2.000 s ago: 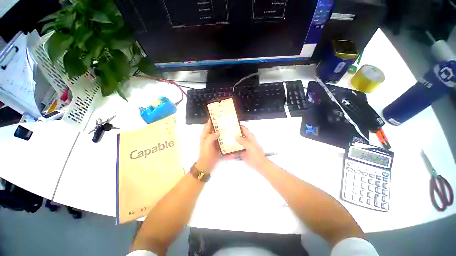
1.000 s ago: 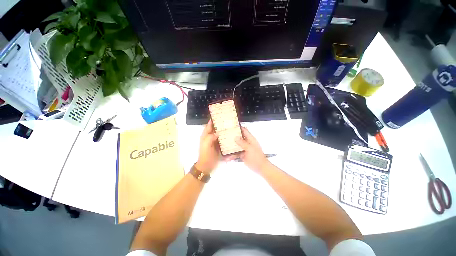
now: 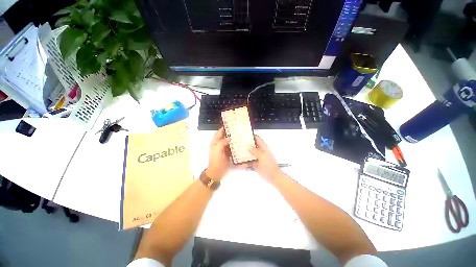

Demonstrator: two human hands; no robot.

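A smartphone [image 3: 239, 134] with a bright, pale orange screen is held upright in the middle of the view, just in front of the keyboard. My left hand [image 3: 219, 154] grips its left side and lower edge. A watch with a brown band is on my left wrist. My right hand [image 3: 263, 159] holds the lower right side, its thumb over the screen. The fingers behind the phone are hidden. A thin pen [image 3: 279, 166] lies on the desk, partly behind my right hand.
The keyboard [image 3: 271, 107] and monitor [image 3: 250, 47] are ahead. A kraft envelope [image 3: 154, 177], blue tape dispenser [image 3: 170, 113] and keys [image 3: 109, 130] are left, near a plant [image 3: 112, 47]. The calculator [image 3: 382, 193], scissors [image 3: 455, 208], mouse pad [image 3: 349, 130] and blue bottle [image 3: 438, 112] are right.
The camera view has shifted slightly, so the desk items sit a little lower. Both hands still hold the phone in nearly the same pose.
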